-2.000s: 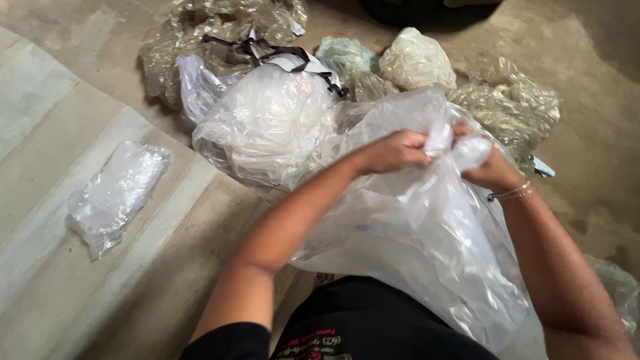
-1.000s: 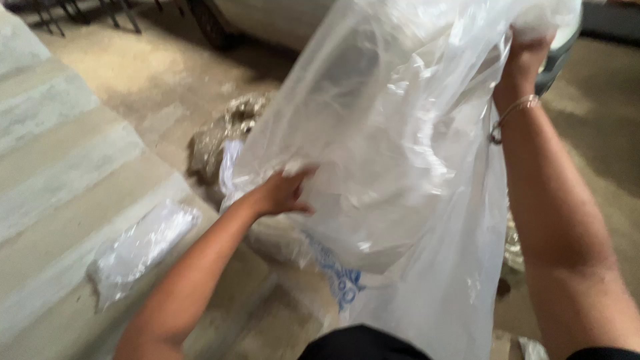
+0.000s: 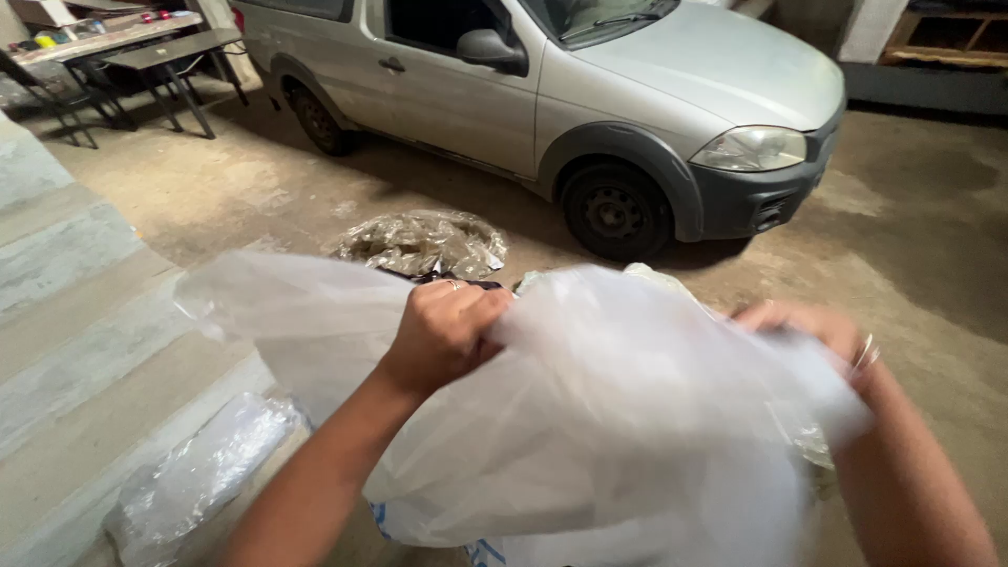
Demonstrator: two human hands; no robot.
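A large translucent plastic bag (image 3: 598,425) with blue print near its lower edge spreads between my hands, partly blurred. My left hand (image 3: 453,331) is closed on the bag, a ring on one finger. At the bag's right side, my right hand (image 3: 811,331) grips the plastic; its fingers are blurred and partly covered by it. Beyond the bag lies a heap of crumpled, yellowish clear plastic film (image 3: 429,240) on the floor. A folded clear plastic bag (image 3: 209,472) rests at the lower left, on the steps.
Concrete steps (image 3: 87,346) run along the left. A silver pickup (image 3: 472,102) is parked ahead, its front wheel (image 3: 618,209) beyond the plastic. Dark tables (image 3: 169,49) with things on the back one stand at the upper left.
My left hand, apart from the bag's edge with fingers spread one second ago, is now closed on the plastic. My right hand has come down from its raised position. The view has tilted up.
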